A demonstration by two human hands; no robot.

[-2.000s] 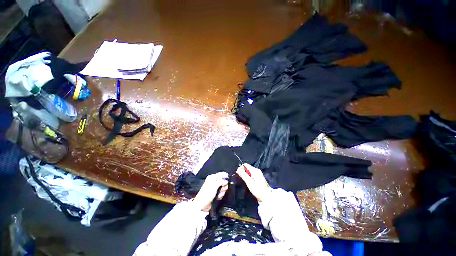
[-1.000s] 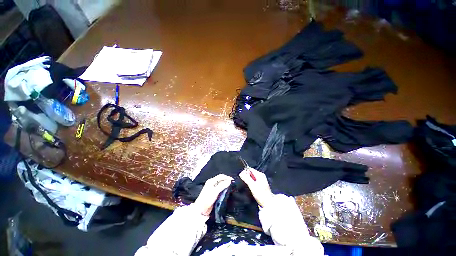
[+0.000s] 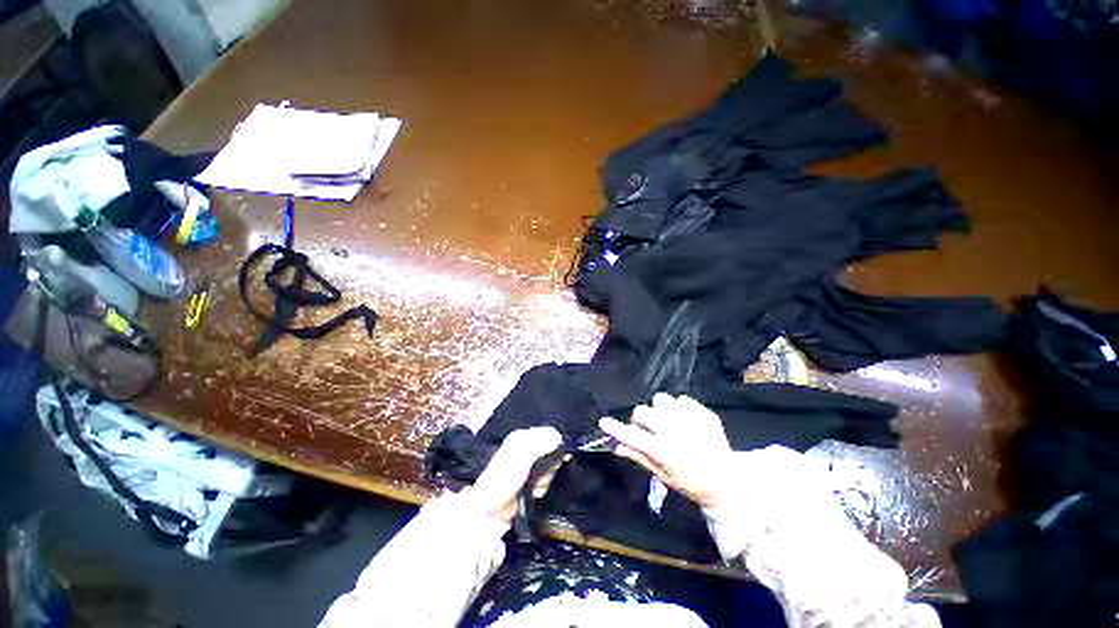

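A black garment [image 3: 540, 405] lies across the table's near edge, under and between my hands. My left hand [image 3: 522, 469] is closed on a folded edge of it, with a dark strip hanging below. My right hand [image 3: 675, 444] is at the same cloth, palm down, its fingertips pinching the edge near my left fingers. A small thin shiny thing shows at the right fingertips; I cannot tell whether it is the snips. A small white label [image 3: 658, 496] shows on the cloth below my right hand.
A pile of black garments [image 3: 761, 245] fans out right of centre. Another black heap [image 3: 1043, 540] is at the right edge. A black strap [image 3: 295, 294], blue pen [image 3: 288, 222], white papers [image 3: 301, 150], yellow tool [image 3: 196, 308] and plastic bottle [image 3: 141, 260] are on the left.
My right hand has turned palm down and spread over the cloth, and its forearm has swung right. The red part of the snips no longer shows. A white label has come into view.
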